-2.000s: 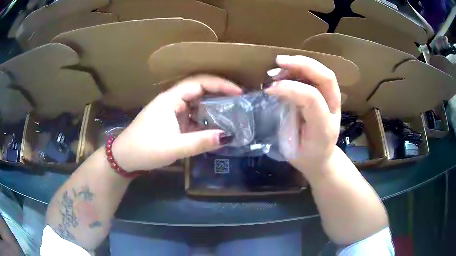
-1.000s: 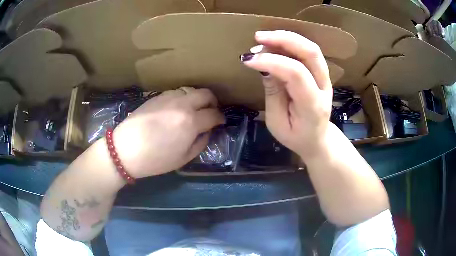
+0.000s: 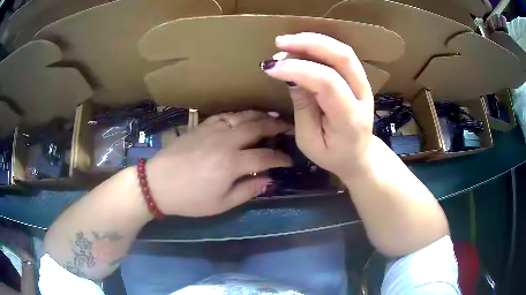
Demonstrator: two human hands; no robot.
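Observation:
An open brown carton with dark contents stands in the middle, its lid (image 3: 230, 69) upright behind it. My left hand (image 3: 222, 164) lies over the carton's left part, fingers spread on dark items inside. The hand covers most of them, so I cannot tell whether it grips one. My right hand (image 3: 331, 103) is raised above the carton's right part, in front of the lid, fingers curved and apart, holding nothing. The bagged accessory does not show clearly under my left hand.
An open carton on the left holds black cables (image 3: 130, 112) and a clear bag (image 3: 112, 144). On the right, cartons hold a black adapter (image 3: 405, 144) and coiled cables. The dark green table (image 3: 277, 222) has a pale front edge. A person's hand (image 3: 497, 23) shows at the upper right.
The bagged accessory, first held between both hands, went down into the carton under my left hand. My right hand let go and rose. My left hand has since shifted right, fingers spread.

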